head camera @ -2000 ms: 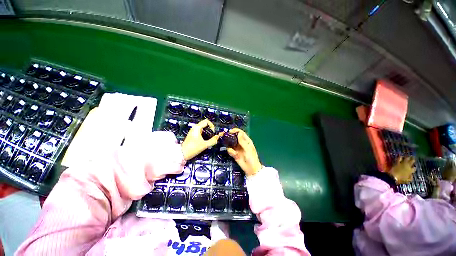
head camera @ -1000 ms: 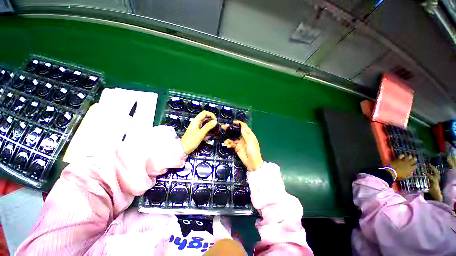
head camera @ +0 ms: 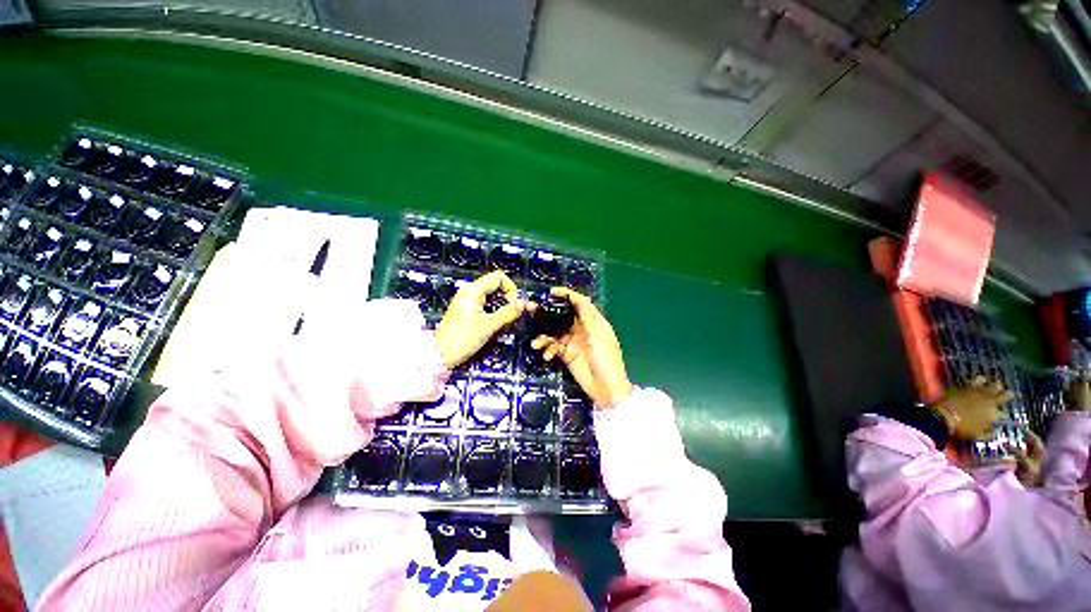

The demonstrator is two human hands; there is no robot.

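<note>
A clear compartment tray [head camera: 479, 503] lies flat in front of me, mostly filled with glossy black round parts. My right hand [head camera: 589, 347] holds a black round part [head camera: 554, 314] above the tray's upper right area, between thumb and fingers. My left hand [head camera: 476, 320] is just left of it, thumb and fingertips curled around a dark part that is mostly hidden by the fingers. The two hands nearly touch at the fingertips. Both hands are bare, with pink sleeves.
Side trays of black parts [head camera: 114, 269] lie at left. A white sheet [head camera: 269, 281] with a pen [head camera: 321, 256] lies between the trays. At right are a black pad [head camera: 837, 359], a red-orange bin [head camera: 948, 239], and a neighbour's hands over a grey-black tray [head camera: 957, 341].
My hands have moved slightly up over the tray since the first frame. The part in my right hand has turned and now looks black instead of purplish. The view has shifted slightly.
</note>
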